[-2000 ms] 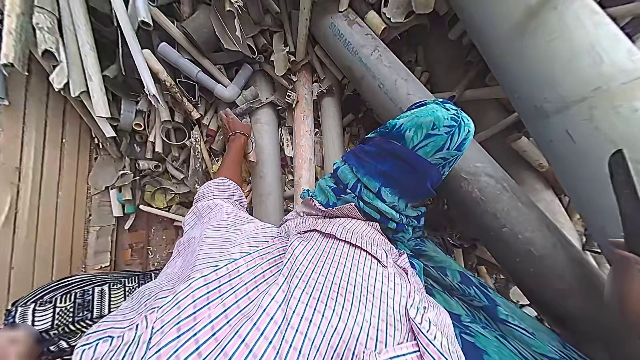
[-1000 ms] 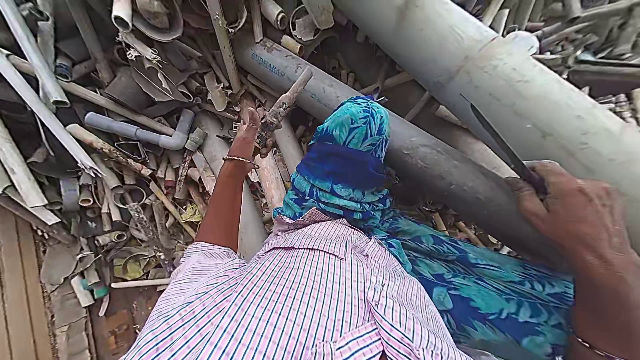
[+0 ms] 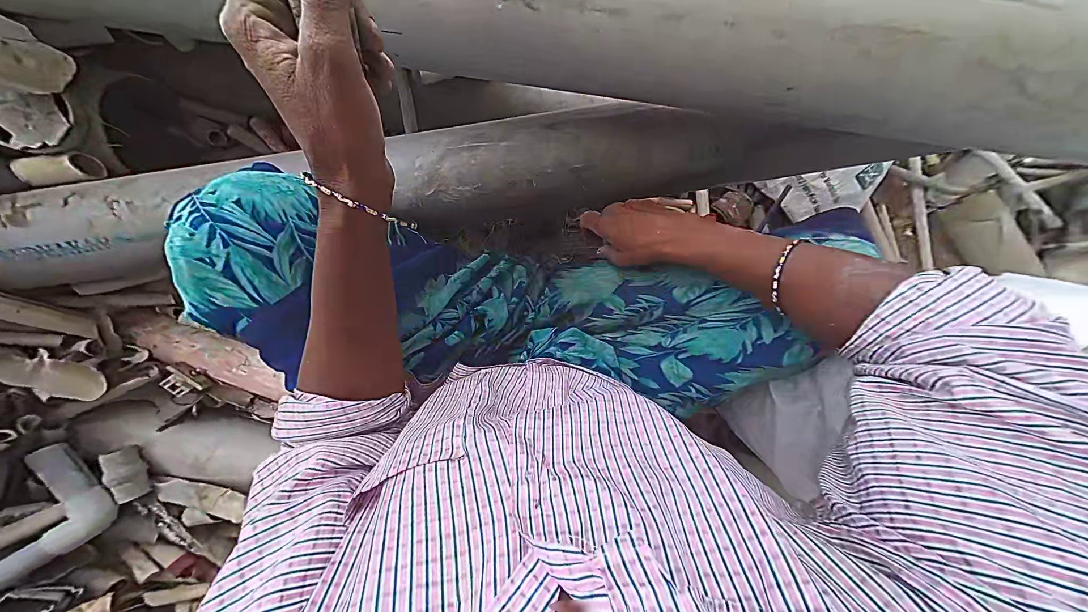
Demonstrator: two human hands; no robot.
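Note:
My left hand (image 3: 314, 59) is raised at the top edge, in front of the big grey pipes. Its fingers are partly cut off by the frame, and what it holds, if anything, cannot be made out. My right hand (image 3: 633, 231) is low beside the dark grey pipe (image 3: 544, 157), over the blue and teal leaf-patterned cloth (image 3: 671, 319) on my leg. Its fingers point left toward blurred scraps, and no knife is visible in it. A larger pale grey pipe (image 3: 748, 64) crosses above the dark one.
Broken pipe pieces lie at left, with a grey pipe elbow (image 3: 85, 510) at lower left and a reddish, worn pipe (image 3: 204, 353) near my knee. More pipe scraps (image 3: 986, 221) and a printed white sack (image 3: 820, 194) lie at right. White sheeting (image 3: 795, 416) is under my leg.
The view has swung far to the right. My right hand, which held a long-bladed knife one second ago, is now down by the pipe. My left hand held a dirty pipe fitting one second ago.

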